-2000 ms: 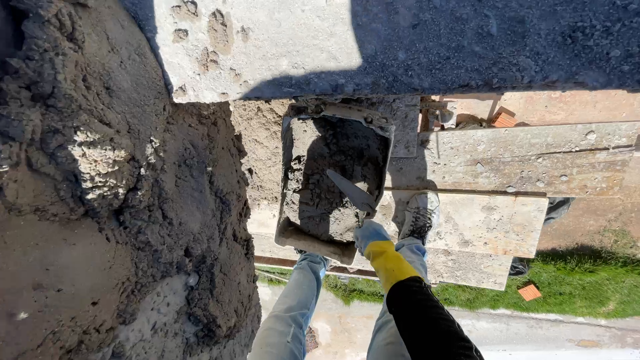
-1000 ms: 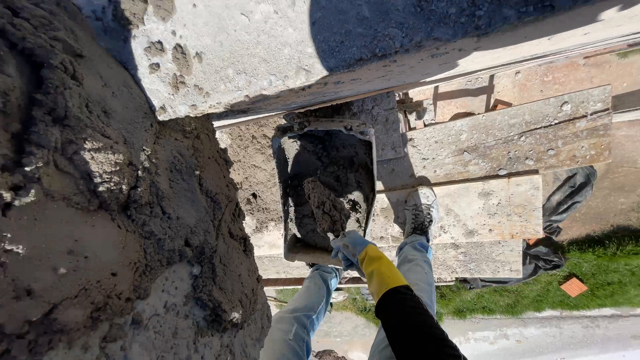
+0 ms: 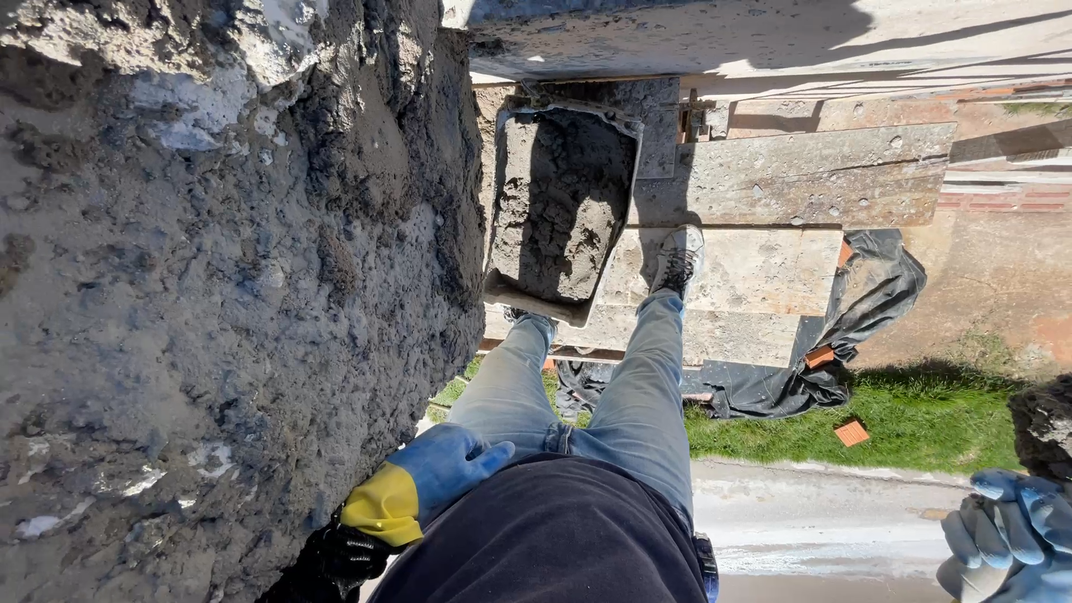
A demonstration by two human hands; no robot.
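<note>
My left hand (image 3: 444, 469), in a blue glove with a yellow cuff, rests against the dark shirt at my waist, thumb apart, holding nothing visible. At the right edge, my right hand (image 3: 1009, 523), in a blue glove, is curled around the trowel's handle, which its fingers hide. Just above those fingers a dark lump of mortar (image 3: 1043, 427) is partly cut off by the frame; the blade under it is not visible. A rectangular tub (image 3: 544, 306) of grey wet mortar (image 3: 565, 209) stands on the boards before my feet. Rough wet mortar covers the wall (image 3: 251, 335) at left.
Wooden scaffold planks (image 3: 754, 268) carry the tub and my shoes (image 3: 680, 251). A concrete ledge (image 3: 653, 42) crosses the top. Black plastic sheeting (image 3: 871, 293) hangs past the plank ends, with brick pieces (image 3: 852, 432) and grass (image 3: 930, 419) below.
My right hand has left the tub with mortar on the trowel and is now at the far right. My left hand has come into view. The view has shifted.
</note>
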